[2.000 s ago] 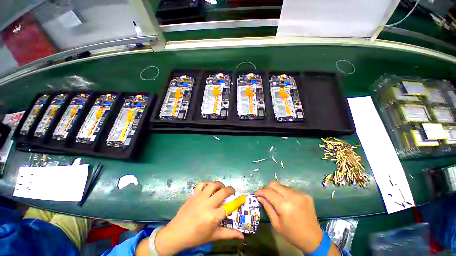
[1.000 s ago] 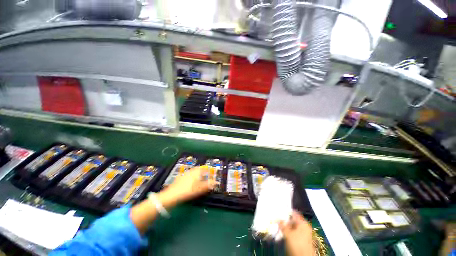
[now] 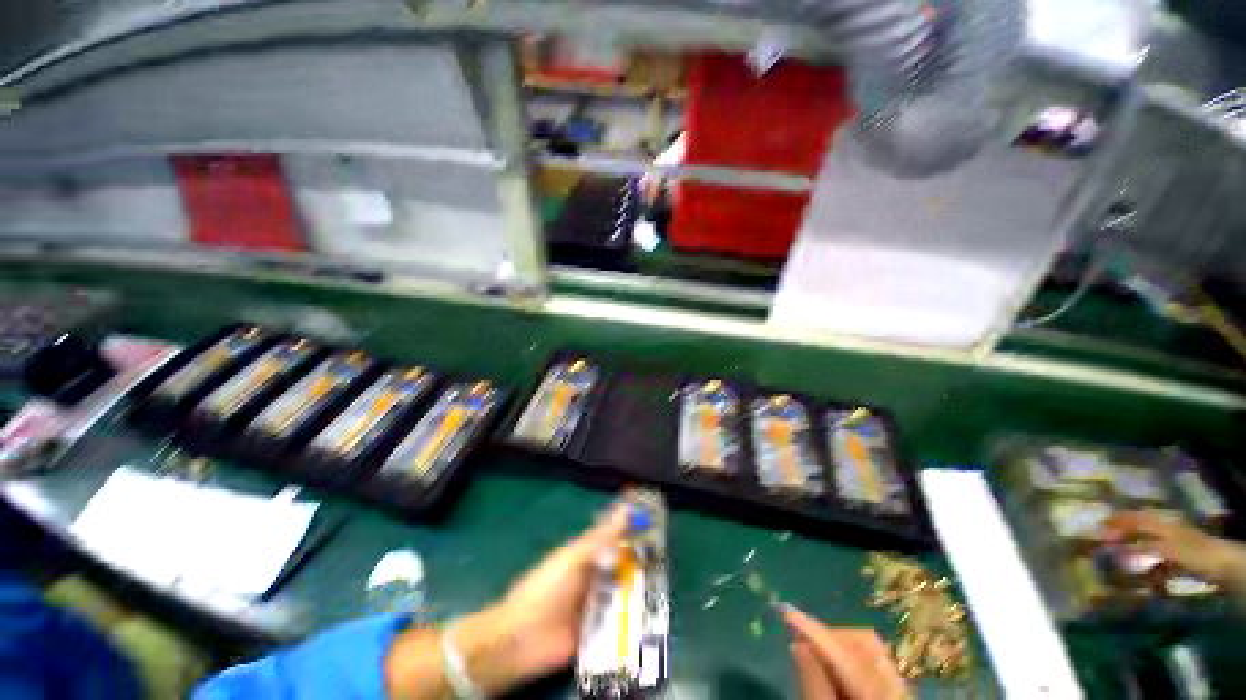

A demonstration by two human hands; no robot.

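Observation:
My left hand (image 3: 554,609) holds a phone assembly (image 3: 625,602) upright in front of the middle tray, its orange strip and blue spot facing me. My right hand (image 3: 840,659) is at the bottom edge, partly cut off and blurred, just left of the pile of gold-brown flexes (image 3: 922,615). Its fingertips are close together; I cannot tell if they pinch something thin. The middle black phone tray (image 3: 631,427) has an empty second slot, with one phone left of it and three phones right of it.
A second black tray (image 3: 161,427) with several phones stands left. A white sheet (image 3: 191,533) lies front left. A long white paper strip (image 3: 995,581) lies right of the pile. Another person's hand (image 3: 1182,547) is over the clear blister tray (image 3: 1059,472). The partition (image 3: 902,260) rises behind.
The phone from my right hand now sits in the tray's right-end slot. My left hand has lifted the second slot's phone and drawn it towards me. Another person's hand has appeared at right.

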